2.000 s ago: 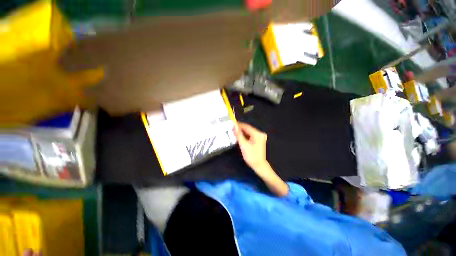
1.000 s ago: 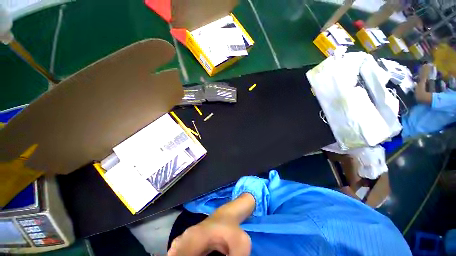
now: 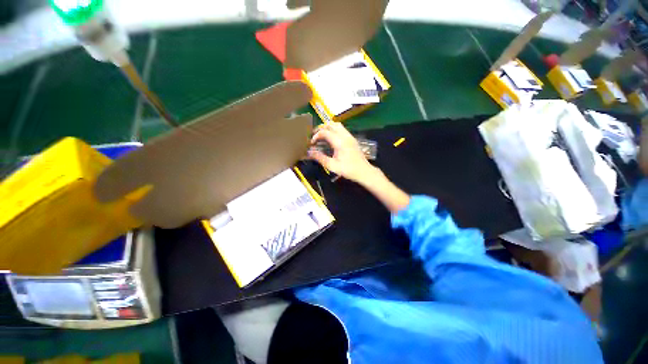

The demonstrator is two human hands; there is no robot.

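Observation:
An open yellow carton (image 3: 312, 244) sits on the black mat, its big brown lid flap (image 3: 227, 160) standing up. White printed papers (image 3: 273, 220) lie on top inside it. My right hand (image 3: 337, 151) is behind the carton, over dark printed packs (image 3: 368, 148). Its fingers are bent and partly cover the packs. Whether they grip one cannot be told. My left hand is not in view.
A yellow carton (image 3: 53, 206) rests on the bench scale (image 3: 89, 295) at left. The green belt (image 3: 213, 71) carries another open carton (image 3: 323, 106) and several more at right. A crumpled white bag (image 3: 554, 170) lies at the mat's right end.
My right hand has moved from low in front of the bench up to the dark packs. The view has shifted, showing more of the scale and its carton. The open carton looks unchanged.

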